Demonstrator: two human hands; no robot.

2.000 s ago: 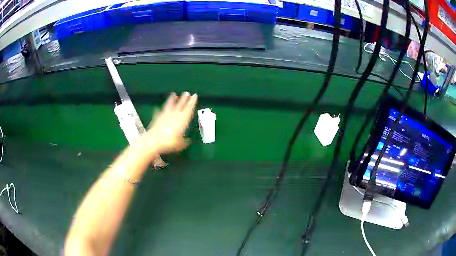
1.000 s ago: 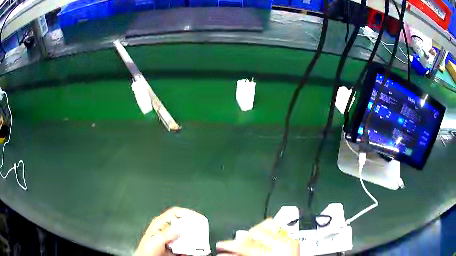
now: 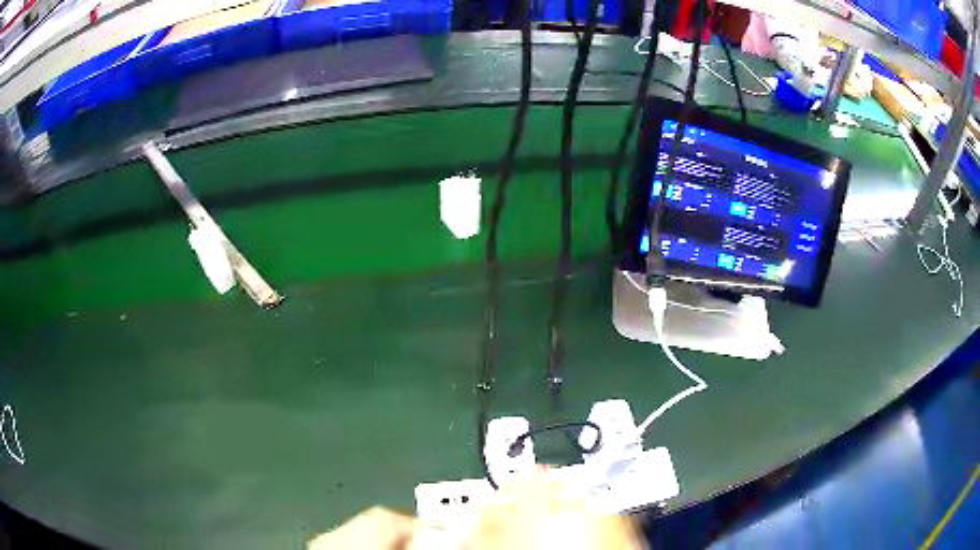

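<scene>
A white power strip [image 3: 443,501] lies at the near bench edge. Two white chargers stand in it, one left [image 3: 509,440] and one right [image 3: 610,421], with a thin black test lead [image 3: 553,428] looping between them. My right hand [image 3: 548,524] is blurred and cut off by the bottom edge, over the strip's front. My left hand [image 3: 368,531] shows only as a blurred part at the bottom edge, left of it. The fingers of both hands and anything in them cannot be made out. A white cable [image 3: 688,367] runs from the tester screen [image 3: 741,210] to the strip.
A white charger [image 3: 461,206] is on the green mat. Another [image 3: 212,258] rests beside a slanting metal strip [image 3: 193,204]. Black cables [image 3: 564,215] hang over the middle. The tester's white base [image 3: 688,319] is at right. Blue bins [image 3: 355,22] and a dark panel [image 3: 312,81] are behind.
The view has turned right. The charger held in my left hand a second ago no longer shows there. Both hands sit lower in the picture, and more of the strip's left end shows.
</scene>
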